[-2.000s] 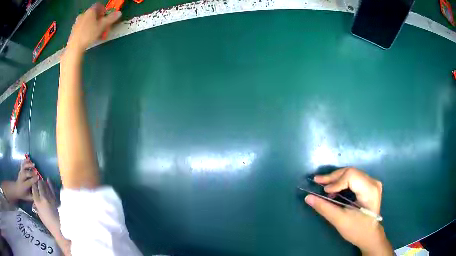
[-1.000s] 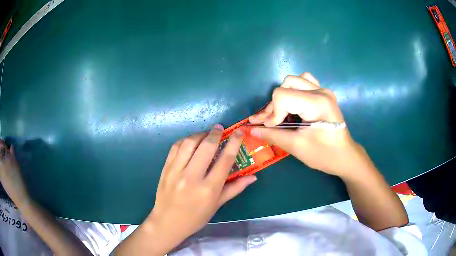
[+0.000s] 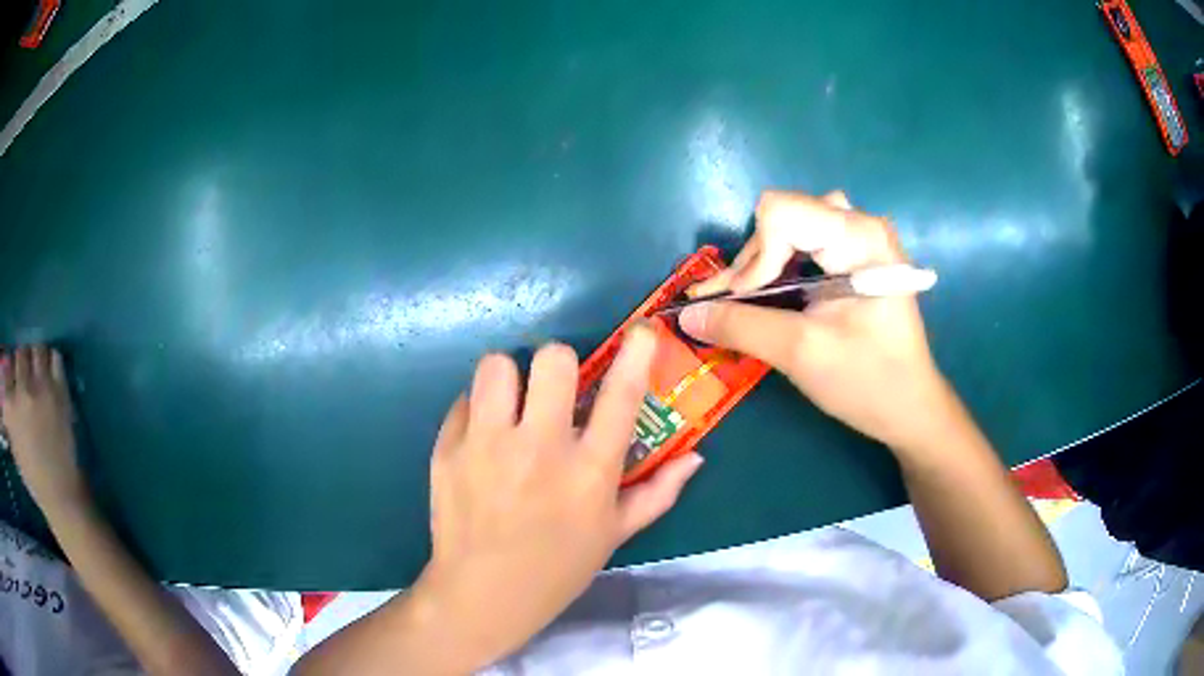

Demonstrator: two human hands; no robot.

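Observation:
An orange housing [image 3: 696, 386] lies slanted on the green table in front of me, open side up. My left hand [image 3: 535, 482] holds its near-left end, fingers over it and thumb at its lower edge. A green circuit board [image 3: 656, 421] shows beside my left fingers, with a thin yellowish strip [image 3: 692, 378] running from it. My right hand [image 3: 825, 310] holds thin tweezers [image 3: 779, 288] with a white rear end; their tips are at the upper edge of the housing, partly hidden by my fingers. The speaker is not clearly visible.
Another orange housing [image 3: 1146, 77] lies at the upper right, and part of one [image 3: 40, 21] shows at the upper left beyond the pale strip [image 3: 73, 73]. Another person's hand and forearm [image 3: 50, 436] rest at the left edge. The glossy table [image 3: 396, 172] curves along my front.
My left hand has come back from the far left and holds a housing. My right hand has moved in with the tweezers. Since the last frame, the housing is tilted more steeply.

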